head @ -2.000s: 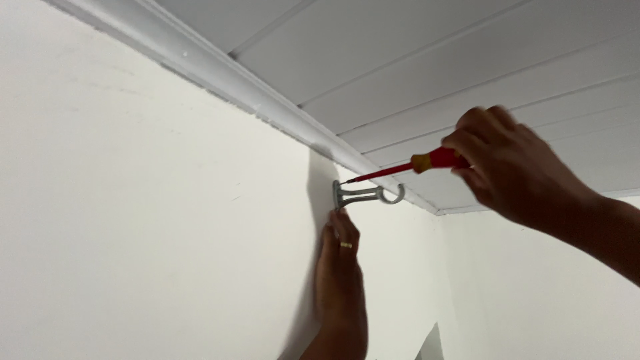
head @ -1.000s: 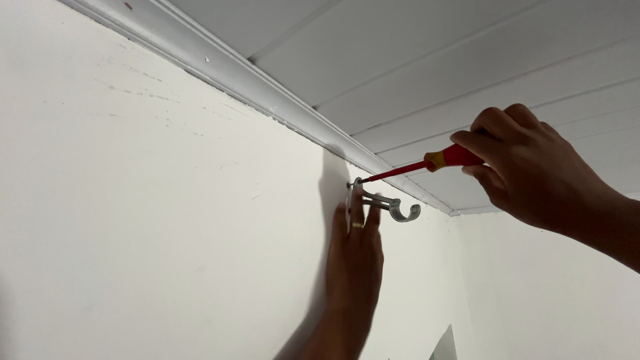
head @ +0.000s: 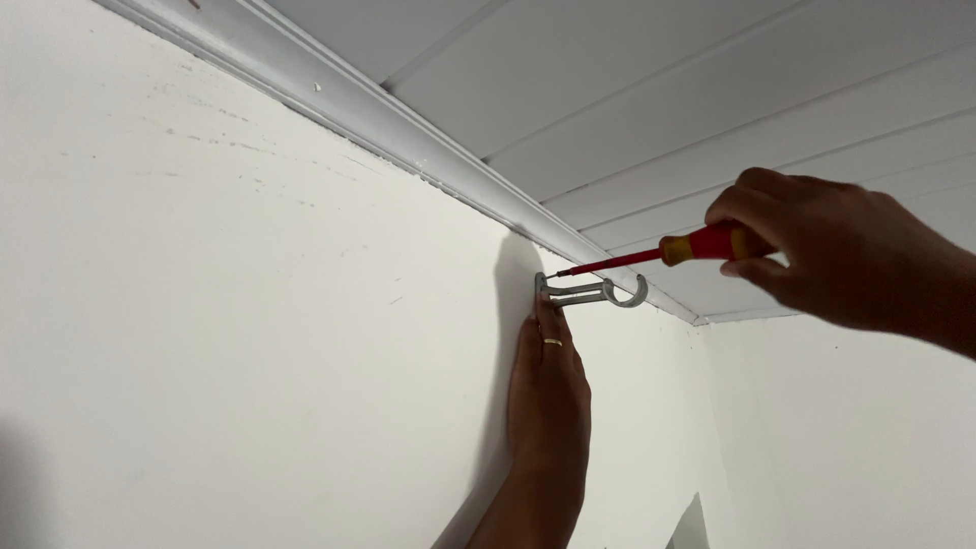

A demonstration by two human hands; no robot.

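A grey metal curtain rod bracket (head: 583, 292) stands out from the wall just under the ceiling moulding, its open hook (head: 631, 296) pointing away from the wall. My left hand (head: 550, 385), with a ring on one finger, holds the bracket's base from below against the wall. In my right hand (head: 820, 248) is a screwdriver (head: 618, 261) with a red shaft and a red and yellow handle. Its tip is at the upper part of the bracket's base plate. Whether the tip sits in a screw head cannot be made out.
White moulding (head: 427, 164) runs along the joint between the pale wall (head: 267, 343) and the grey panelled ceiling (head: 648, 99). Behind the bracket, a second wall (head: 831, 427) meets the first at a corner. Scuff marks show on the wall at upper left.
The bracket was tilted, its hook hanging lower, one second ago; now its arm stands out nearly level. The screwdriver has stayed in my right hand, near the base plate.
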